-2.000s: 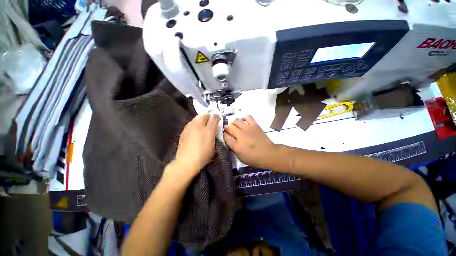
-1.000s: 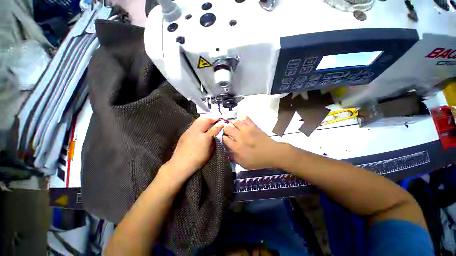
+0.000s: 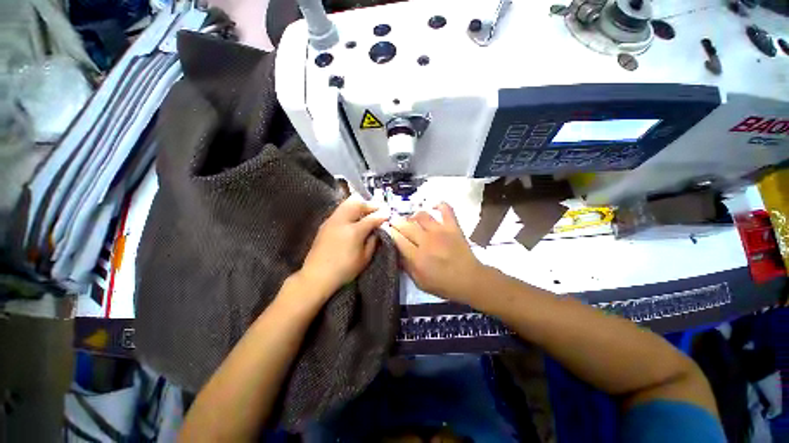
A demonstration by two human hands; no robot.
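A large dark brown garment piece (image 3: 234, 234) lies left of the needle and hangs over the table's front edge. Its edge runs to the presser foot and needle (image 3: 396, 192) of the white sewing machine (image 3: 450, 60). My left hand (image 3: 344, 242) pinches the garment's edge just in front of the presser foot, fingertips together. My right hand (image 3: 432, 247) is close beside it on the right, its fingers on the same edge. The fingertips nearly touch. The cloth under the fingers is mostly hidden.
A stack of pale cut pieces (image 3: 104, 147) lies at the left. Brown scraps (image 3: 528, 208) and yellow-handled snips (image 3: 584, 221) lie right of the needle. A red tray (image 3: 760, 247) is at the right end. A ruler tape (image 3: 458, 327) runs along the front edge.
The machine and table appear slightly lower in the view. Both hands remain at the needle, with small shifts of the fingers; the right index finger now lifts a little. The garment has barely moved.
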